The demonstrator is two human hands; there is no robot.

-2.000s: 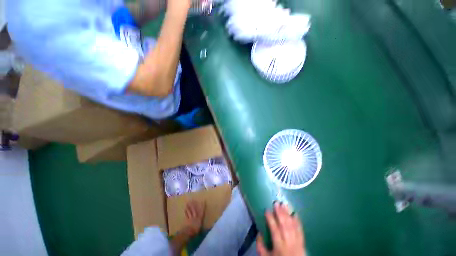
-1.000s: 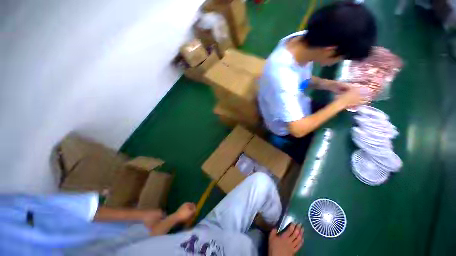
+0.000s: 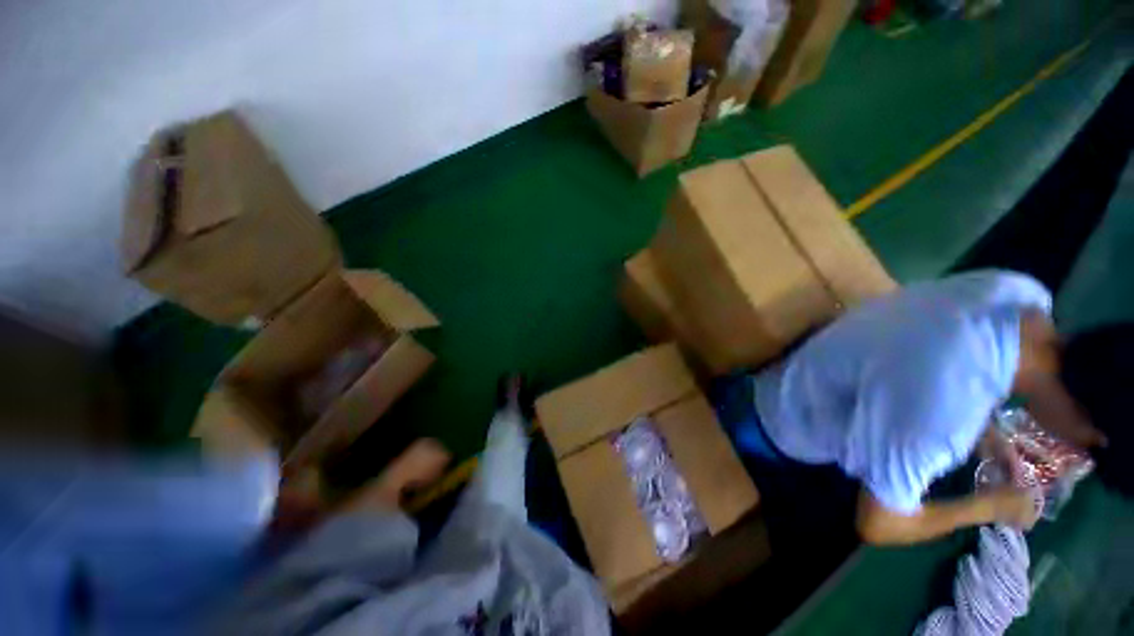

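Note:
My left hand [image 3: 417, 470] is blurred at the lower left, above my light trouser leg; its grip cannot be made out. My right hand is out of the picture. An open carton [image 3: 609, 404] stands beside my leg, with white fan grilles [image 3: 659, 491] showing between its flaps. At the lower right, a stack of white grilles [image 3: 992, 584] lies on the bench, near a co-worker's hands and a clear bag of shiny reddish parts [image 3: 1051, 462].
A seated co-worker [image 3: 908, 379] bends over the bench at right. A closed carton [image 3: 783, 236] stands behind them. Another open carton [image 3: 396, 373] and a tall carton [image 3: 236, 224] stand left by the white wall. More cartons [image 3: 647, 131] stand at the back.
The view has swung left, away from the bench towards the floor and wall. My right hand and the single grille on the bench have left the picture.

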